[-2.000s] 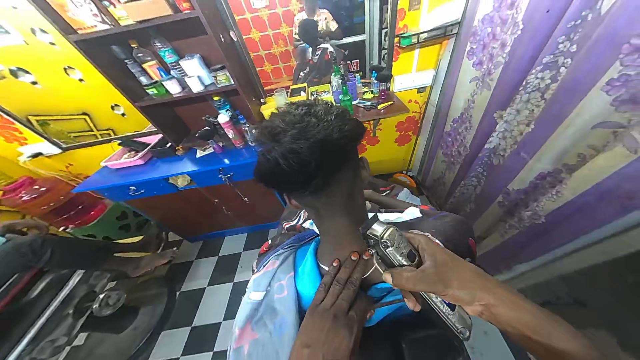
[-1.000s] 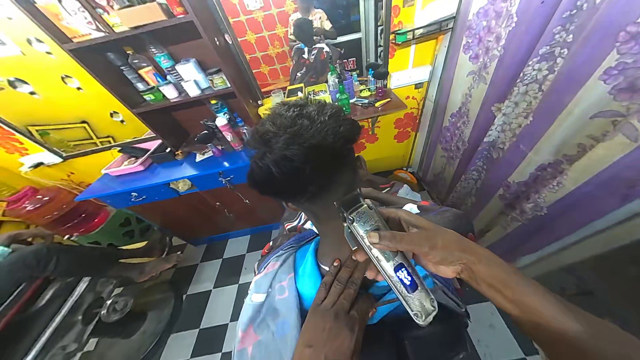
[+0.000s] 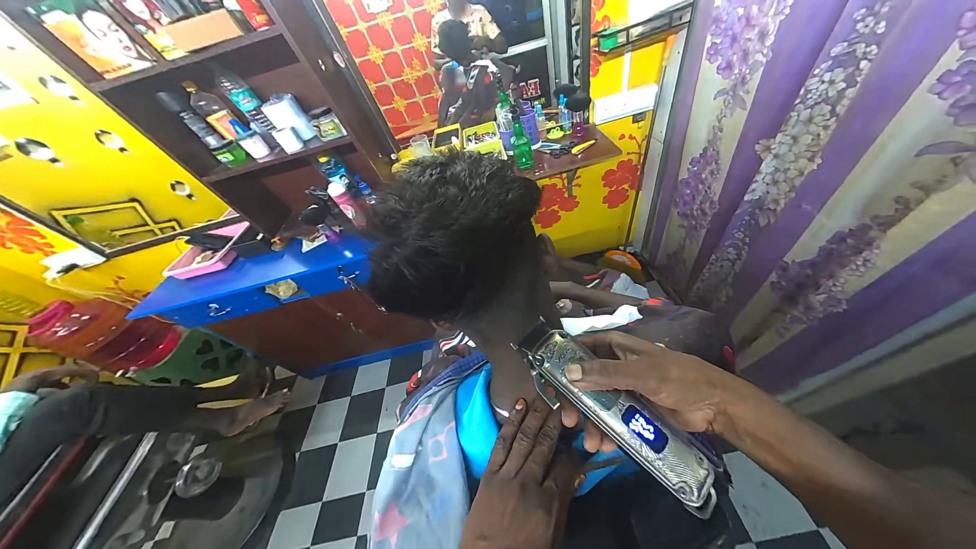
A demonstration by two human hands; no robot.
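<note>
My right hand [image 3: 648, 377] is closed around a silver cordless hair clipper [image 3: 621, 423] with a lit display. The clipper's dark head lies against the back of a seated person's neck [image 3: 511, 347], just below the hairline. Thick dark hair [image 3: 457, 229] covers the top of that person's head, which leans forward. My left hand [image 3: 526, 473] rests on the person's upper back by the collar, fingers extended and holding nothing, its fingertips just below the clipper's head. A grey-blue cape [image 3: 427, 457] and bright blue cloth [image 3: 474, 427] lie around the shoulders.
A blue-topped cabinet [image 3: 259, 286] stands at left with a pink tray [image 3: 202, 259]. Ahead, a counter [image 3: 587, 156] holds bottles, brushes and scissors below a mirror [image 3: 412, 53]. A purple floral curtain [image 3: 823, 152] hangs at right. Another person's leg [image 3: 152, 404] extends at lower left beside a chair base [image 3: 198, 476].
My right hand and the clipper have moved up from the collar area to the neck near the hairline, and the clipper's display side has turned into view. My left hand has stayed on the upper back.
</note>
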